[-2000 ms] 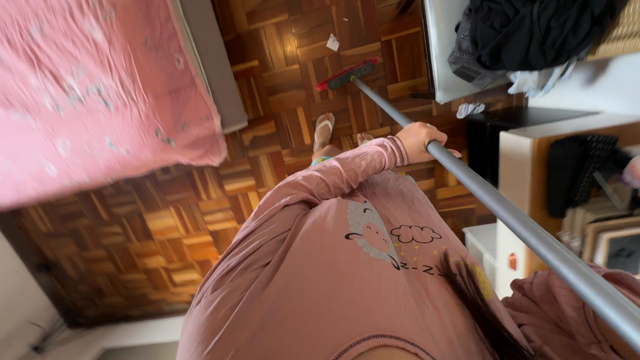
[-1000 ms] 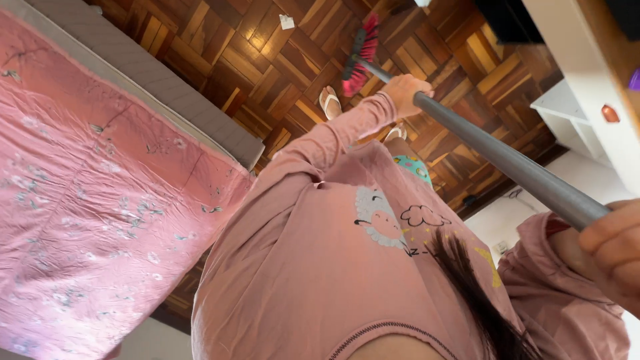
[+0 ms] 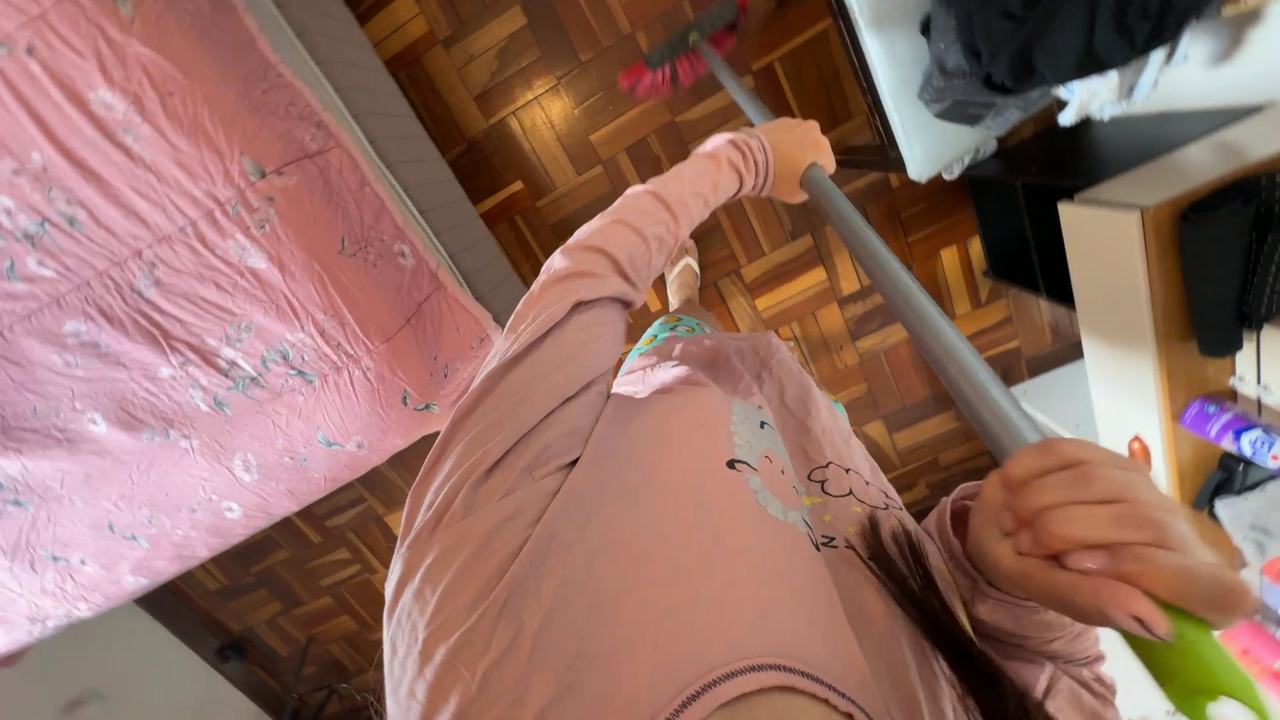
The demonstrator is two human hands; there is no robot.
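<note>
A broom with a long grey handle (image 3: 915,310) runs diagonally from the upper middle to the lower right. Its head (image 3: 685,50), dark on top with pinkish-red bristles, is slightly blurred on the parquet floor (image 3: 545,110). My left hand (image 3: 795,160) is closed around the lower part of the handle, below a long pink sleeve. Close to the camera, my right hand (image 3: 1100,530) grips the upper part, just before the green end (image 3: 1190,665) of the handle. Part of the green end is hidden by that hand.
A bed with a pink floral cover (image 3: 230,300) fills the left side. At upper right, dark clothes (image 3: 1050,50) lie on a white surface (image 3: 915,110). A wood-and-white shelf unit (image 3: 1120,330) stands at right, with a purple can (image 3: 1235,430) on it. A sandalled foot (image 3: 685,275) is near the middle.
The broom head was beside my feet a second ago and is now farther from them. My right hand, out of view at first, has come into view on the handle. The view has turned.
</note>
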